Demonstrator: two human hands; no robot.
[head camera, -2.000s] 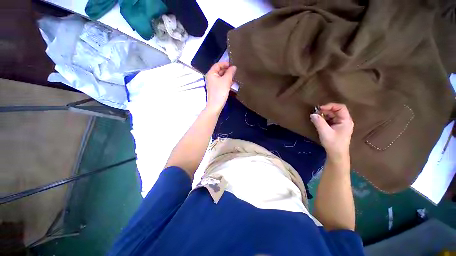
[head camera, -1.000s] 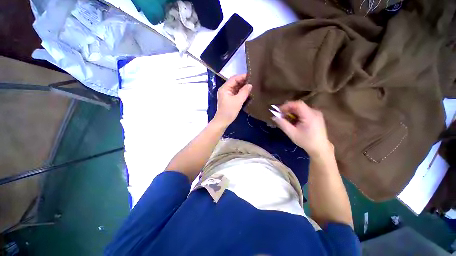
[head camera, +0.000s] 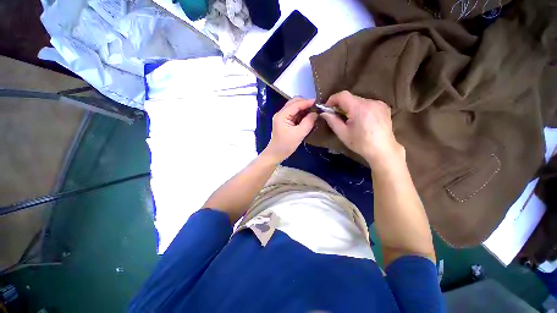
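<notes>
The brown coat (head camera: 452, 110) spreads over the table and hangs over its near edge. A pale dashed line runs along its left edge, and another outlines a pocket (head camera: 473, 177) at the right. My left hand (head camera: 292, 128) pinches the coat's left edge between thumb and fingers. My right hand (head camera: 361, 125) holds a small metal tool (head camera: 325, 109), apparently thread snips, with its silvery tip at the coat edge by my left fingertips. The tool's handle is mostly hidden in my right hand.
A black smartphone (head camera: 284, 47) lies on the white tabletop (head camera: 339, 27) behind my left hand. A crumpled off-white bundle (head camera: 227, 24) is beside it. White cloth (head camera: 201, 140) and crumpled plastic (head camera: 116, 55) are at the left. More brown cloth with loose pale threads (head camera: 467, 7) is at the back.
My right hand has moved left with the tool, from over the coat's middle to my left fingertips. My left hand has shifted slightly right and stays on the edge. The view has also shifted.
</notes>
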